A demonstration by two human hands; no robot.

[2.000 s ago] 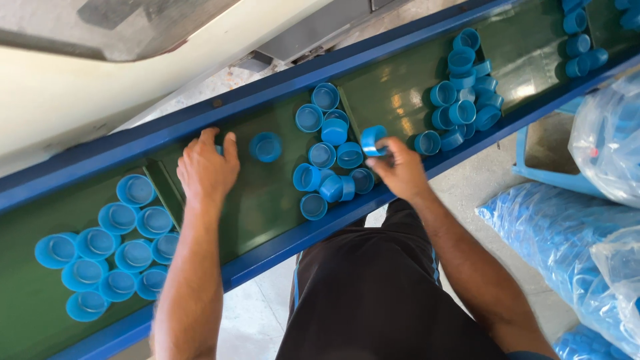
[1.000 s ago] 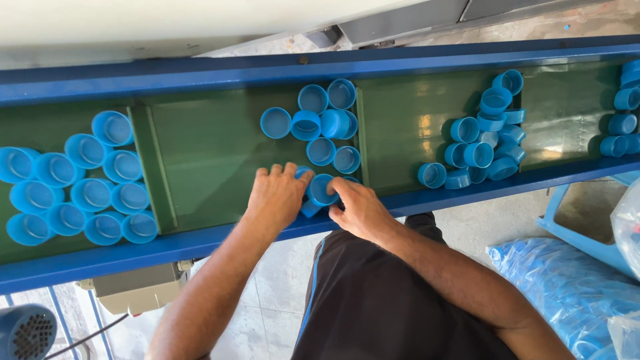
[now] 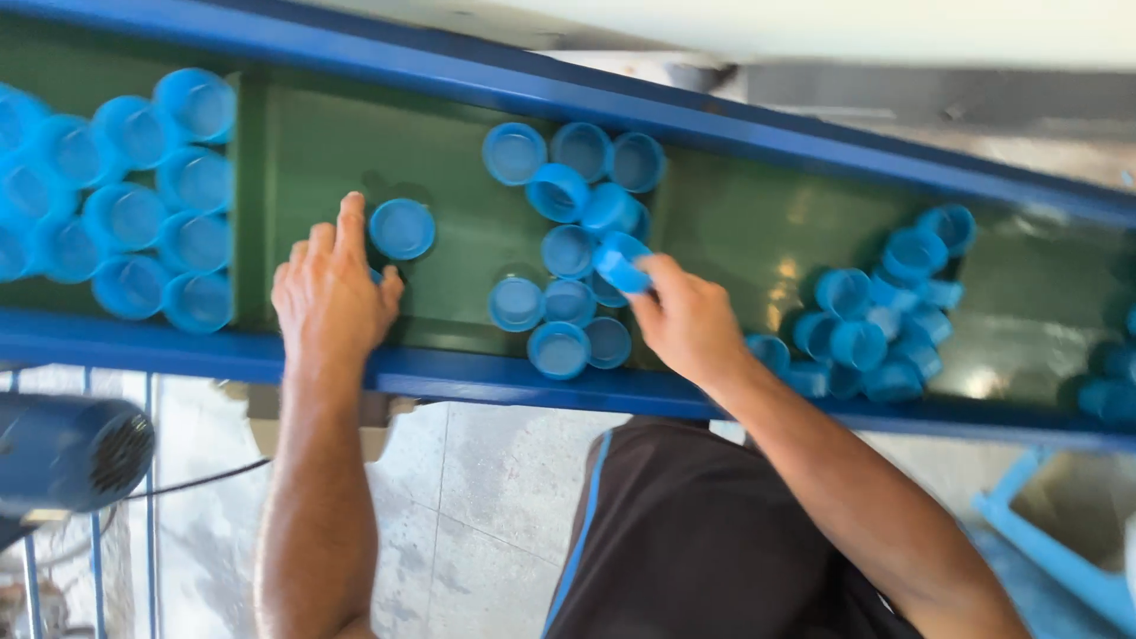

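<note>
Several round blue plastic caps lie on a green cleated conveyor belt (image 3: pixel 302 133). My left hand (image 3: pixel 328 280) rests over the belt just right of a cleat, touching a cap (image 3: pixel 375 276) that its thumb and fingers mostly hide. Right beside its fingertips, one cap (image 3: pixel 402 229) lies open side up. My right hand (image 3: pixel 688 311) pinches a tilted cap (image 3: pixel 621 263) between thumb and fingers, above a loose cluster. In that cluster some caps (image 3: pixel 559 350) face up and others (image 3: pixel 557 193) are tilted. Caps (image 3: pixel 126 216) left of the cleat sit close together in rows, open side up.
Blue side rails (image 3: pixel 497 382) border the belt. Further right, caps (image 3: pixel 859 344) lie in a jumbled heap. A blue motor (image 3: pixel 75 453) with a cable is at lower left, and a light-blue plastic frame (image 3: pixel 1056 550) stands at lower right. Pale machinery lies beyond the far rail.
My hands, close together at the cluster's near side a second ago, are now apart: the left over the belt's left part, the right lifting a cap. The view has shifted.
</note>
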